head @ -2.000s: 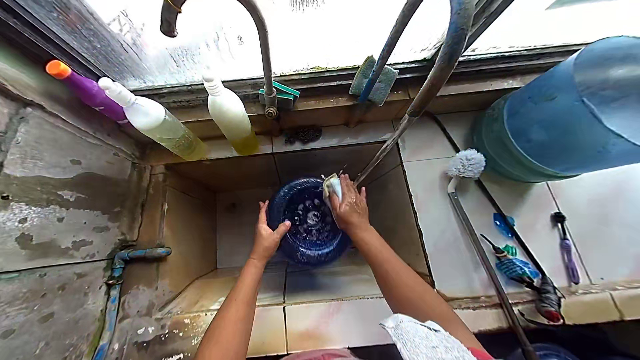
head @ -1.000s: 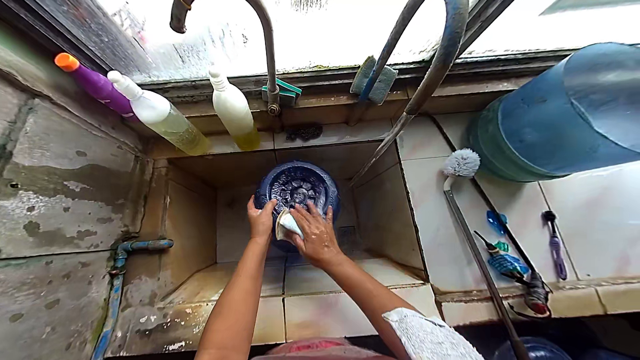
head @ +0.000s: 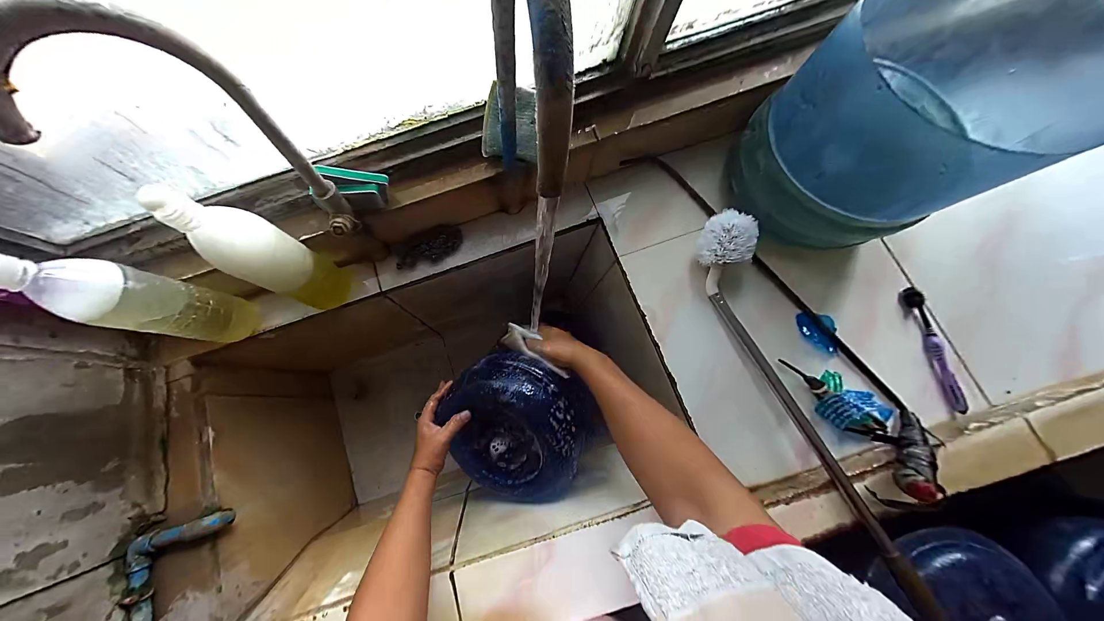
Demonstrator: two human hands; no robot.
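A dark blue plastic water jug (head: 517, 431) lies tilted in the tiled basin (head: 397, 405), its round base with soap suds facing up toward me. My left hand (head: 440, 427) rests on the jug's left side, thumb on the rim of the base. At its far side, my right hand (head: 556, 347) holds a whitish cloth or pad (head: 524, 339) against the jug. Water from the hose (head: 554, 103) falls onto my right hand and the cloth. The fingertips of my right hand are partly hidden.
Two spray-type bottles with yellowish liquid, a white one (head: 259, 250) and a clear one (head: 138, 297), stand left. On the right counter lie a long-handled round brush (head: 729, 237), a purple toothbrush (head: 940, 358) and a large blue container (head: 845, 155). A blue pipe (head: 177, 530) juts from the left wall.
The jug has tilted in the basin, and my right hand with the cloth has moved to its far side under the hose. Water now runs from the hose. The view has shifted closer.
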